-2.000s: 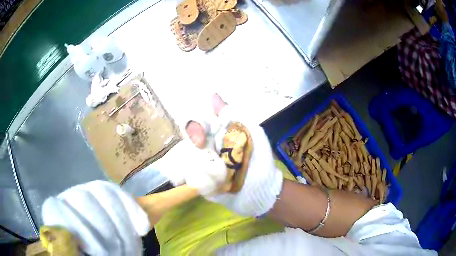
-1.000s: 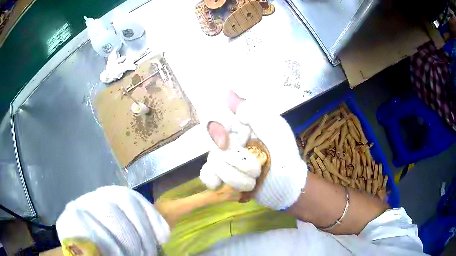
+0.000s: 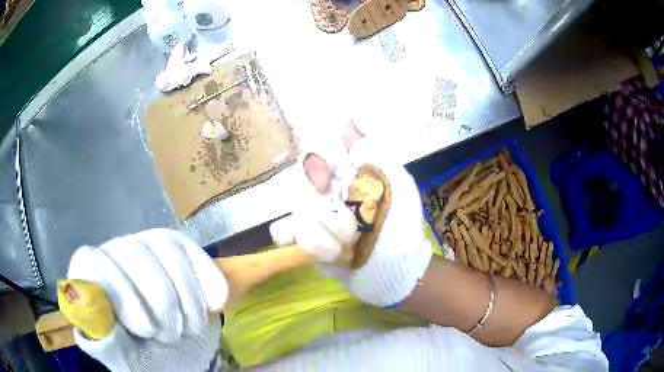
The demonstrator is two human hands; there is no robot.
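Note:
My left hand [image 3: 149, 290], in a white knit glove with a yellow cover on the thumb, grips the shank of a tan leg casting [image 3: 263, 267] at the lower left. The leg's other end is at my right hand [image 3: 393, 240], gloved with bare fingertips, which is closed around the foot. The foot's toes and a dark strap show between the fingers, against a brown sandal sole [image 3: 380, 211]. The glove hides part of the sole and the ankle. A blunt tan end sticks out beyond my left hand.
A cardboard mat [image 3: 175, 145] holds a small whitish pot [image 3: 214, 131] and a thin rod. Behind are squeeze bottles [image 3: 166, 25] and a crumpled rag [image 3: 182, 67]. Loose soles [image 3: 378, 16] lie at the bench's back. A blue crate [image 3: 526, 156] of legs is right; a blue stool [image 3: 603, 192] stands beyond.
The view has shifted, so the bench items sit higher and further right. The right hand has turned so the toes, strap and sole edge show more than a second ago. Both hands keep their hold.

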